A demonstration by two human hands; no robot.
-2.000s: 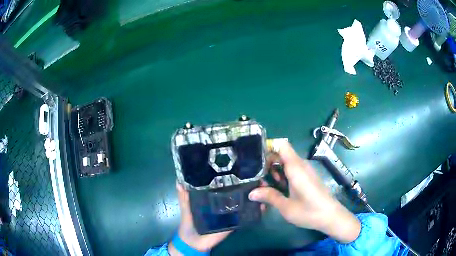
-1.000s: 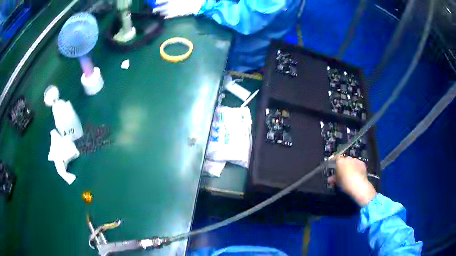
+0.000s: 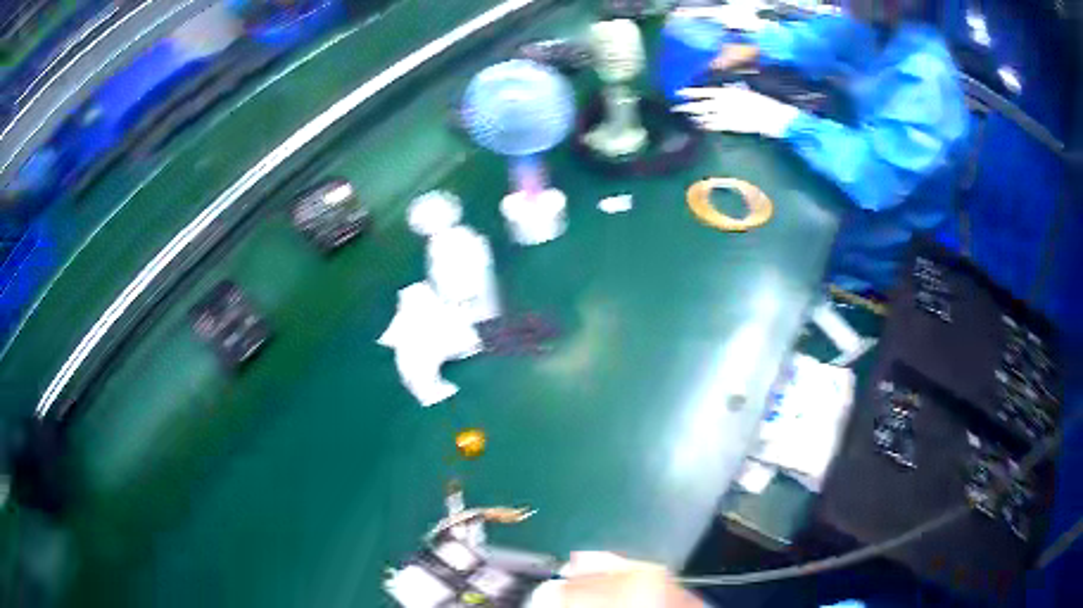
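The picture is blurred. My right hand (image 3: pixel 618 587) is at the bottom edge, partly cut off. Its fingers are on a circuit board (image 3: pixel 445 578) with silvery-white square parts, also cut off by the edge. The board covers part of the air blow gun (image 3: pixel 481 518), whose brass-coloured lever and tip show just above it. My left hand is not in view. No camera housing shows in front of me.
A black tray (image 3: pixel 855 475) with circuit boards stands at right beside white packets (image 3: pixel 808 422). On the green bench are a white cloth (image 3: pixel 418 344), bottle (image 3: pixel 461 271), dark small parts (image 3: pixel 519 334), amber lump (image 3: pixel 470 443), yellow ring (image 3: pixel 729 204) and handheld fan (image 3: pixel 518 107). Another person's gloved hands show behind.
My right hand has left the tray and is now at the bottom centre with a board. The view has swung left, so the bench things and tray appear farther right.
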